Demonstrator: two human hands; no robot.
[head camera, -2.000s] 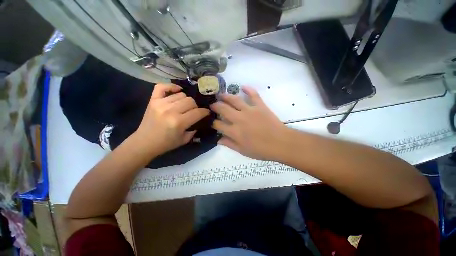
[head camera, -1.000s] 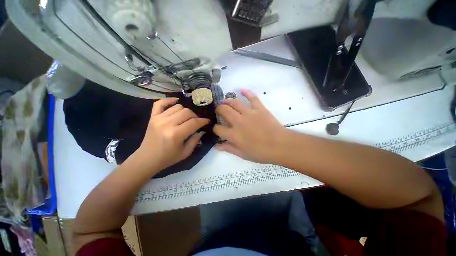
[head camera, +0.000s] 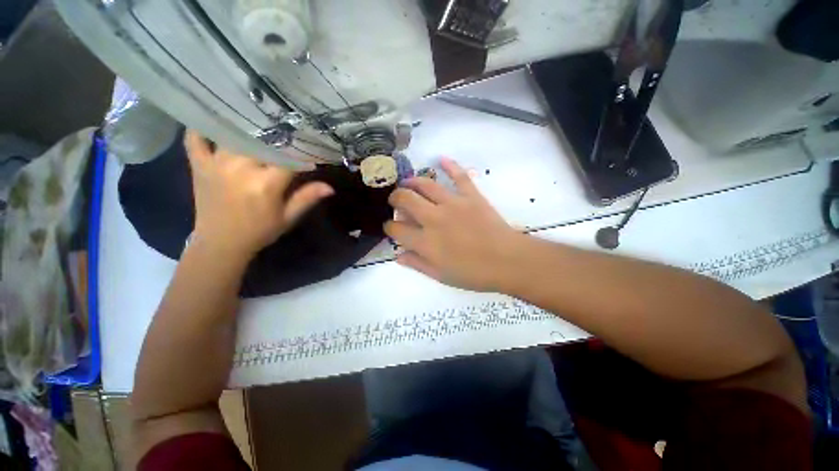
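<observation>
The black garment piece (head camera: 308, 241) lies on the white machine table, left of and under the needle area. The tan block (head camera: 378, 170) is beside the needle, above the cloth. My left hand (head camera: 241, 198) rests on the cloth's left part, fingers and thumb spread; its upper fingertips are near the machine head. My right hand (head camera: 453, 225) is at the cloth's right edge, below the tan block, with bent fingers gripping the edge and one finger raised. The stitching point is hidden by the block and the cloth.
The sewing machine head (head camera: 340, 55) arches over the work. A black phone (head camera: 603, 129), grey tweezers (head camera: 492, 109) and a small dark disc (head camera: 607, 237) are to the right. Dark snips (head camera: 635, 92) stand over the phone. A blue tray rim (head camera: 95, 276) is at the left.
My left hand has moved left and up from beside the needle and its fingers have spread. The white patterned patch near my left wrist is now mostly hidden. My right hand has barely moved.
</observation>
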